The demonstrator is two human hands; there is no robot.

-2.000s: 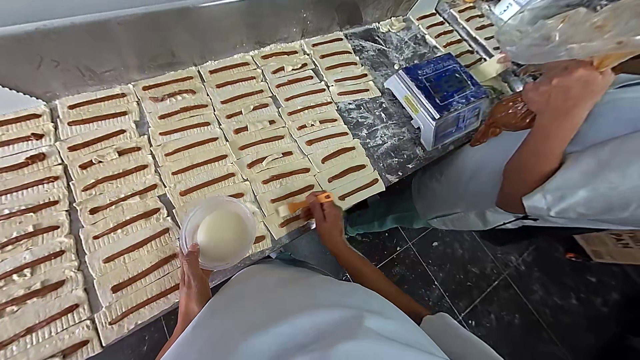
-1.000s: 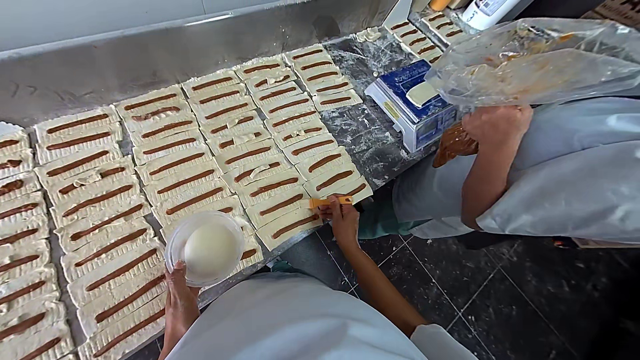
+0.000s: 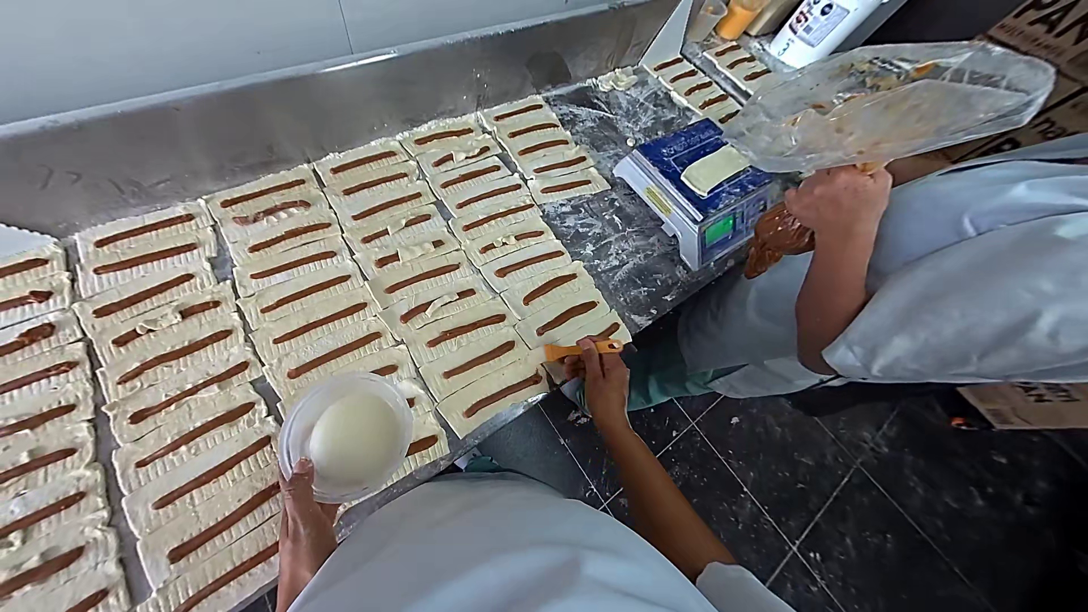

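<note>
My left hand (image 3: 308, 518) holds a round translucent plastic tub (image 3: 297, 425) by its side, over the dough rows near the table's front edge. Pale liquid or cream (image 3: 357, 433) fills part of the tub. Between the fingers of my right hand (image 3: 602, 374) is an orange-handled brush (image 3: 586, 348), its end over the front dough piece of the rightmost row. Flat dough rectangles (image 3: 480, 357) with slit edges lie in rows, each bearing a brown strip of filling (image 3: 501, 395). Small dough scraps lie on some of them.
A blue and white digital scale (image 3: 697, 195) bears a dough piece (image 3: 716, 170). At the right, a co-worker's hand (image 3: 841, 200) grips a plastic piping bag (image 3: 892, 110) with brown filling. More filled dough pieces (image 3: 688, 85) and a white container (image 3: 820, 30) stand behind. A metal backsplash (image 3: 340, 102) borders the table.
My right hand and the brush have moved onto the front piece of the rightmost row. A dough piece has appeared on the scale since the first frame. The view has shifted somewhat.
</note>
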